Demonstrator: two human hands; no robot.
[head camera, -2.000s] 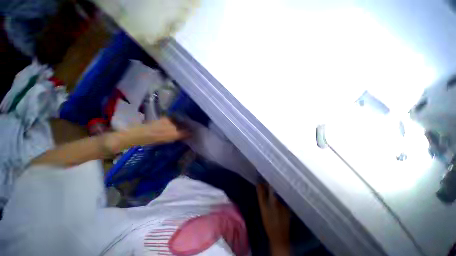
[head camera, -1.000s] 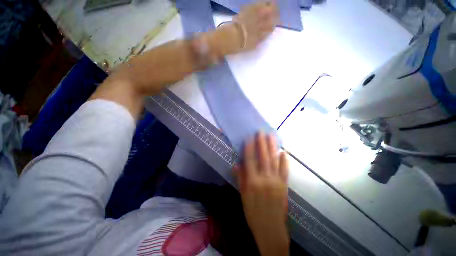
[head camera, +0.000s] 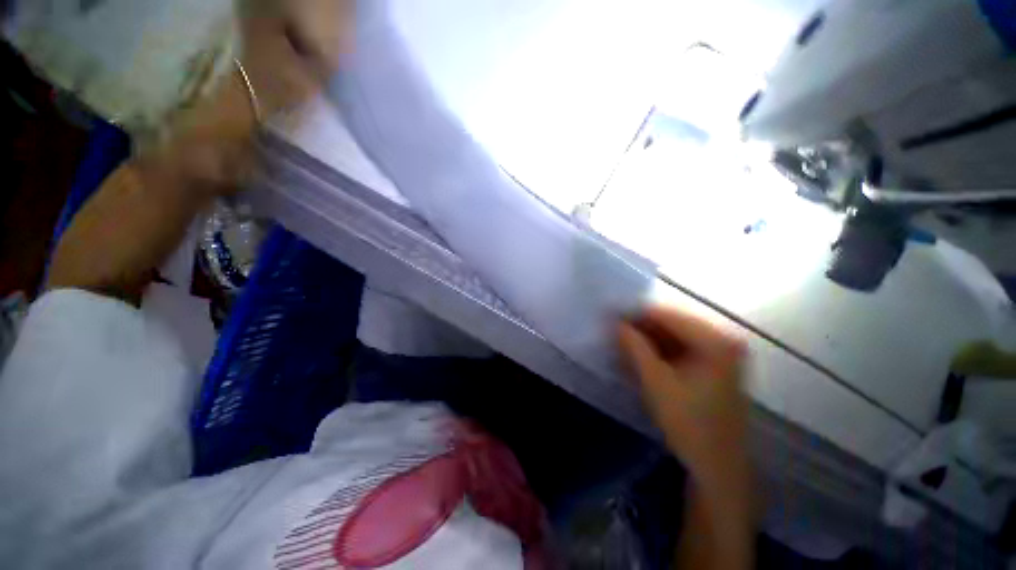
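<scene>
A long curved light blue-grey cloth strip (head camera: 479, 200) lies along the table's front edge, from the upper left down to the middle. My right hand (head camera: 685, 362) pinches its near right end between thumb and fingers, slightly blurred. My left hand (head camera: 301, 45) is at the upper left by the strip's far end, blurred and partly cut off by the top edge; whether its fingers hold the strip is unclear. The presser foot and needle area (head camera: 819, 167) is right of the strip, not touching it, in lamp glare.
The white sewing machine head (head camera: 891, 84) fills the upper right, with a black ribbed cylinder (head camera: 867, 247) beside the needle. The grey table edge (head camera: 446, 267) runs diagonally. A blue plastic crate (head camera: 262, 334) is below it. A pale bulbous handle (head camera: 983, 359) is at the right.
The strip and my right hand have moved right in view. My left hand has moved to the upper left, along the strip. The other blue-grey pieces at the top are out of view.
</scene>
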